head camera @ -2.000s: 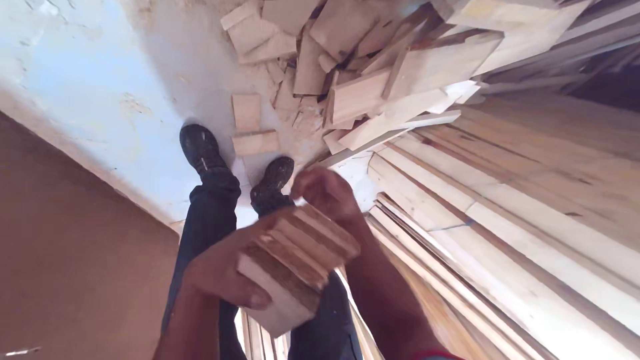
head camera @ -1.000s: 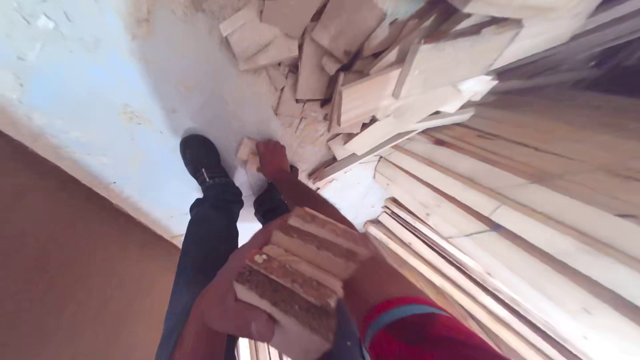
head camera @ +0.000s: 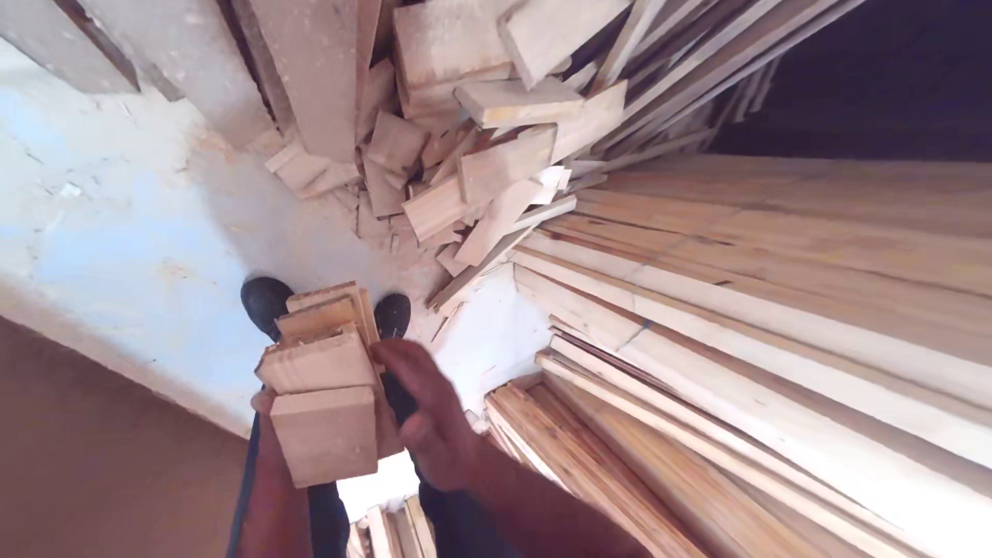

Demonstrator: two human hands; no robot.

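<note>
A stack of short sawn wood blocks (head camera: 324, 438) rests in my left hand (head camera: 265, 403), which is mostly hidden behind and under it. The blocks lie fanned, one beyond another, in front of my legs. My right hand (head camera: 434, 418) is at the right side of the stack, its fingers bent and its fingertips at the edge of the blocks; the palm holds nothing that I can see. Beyond the stack, my two dark shoes (head camera: 266, 304) stand on the pale floor.
A heap of wood offcuts (head camera: 508, 163) lies ahead. Long boards (head camera: 736, 310) run along the right side, and wide planks (head camera: 310, 77) reach in from the top left. More wood pieces (head camera: 395, 531) stand low between my legs. A brown surface (head camera: 101, 449) borders the floor at left.
My right hand has come back from the floor near my shoe to the side of the stack. The small pieces it reached for no longer show there. The view has shifted.
</note>
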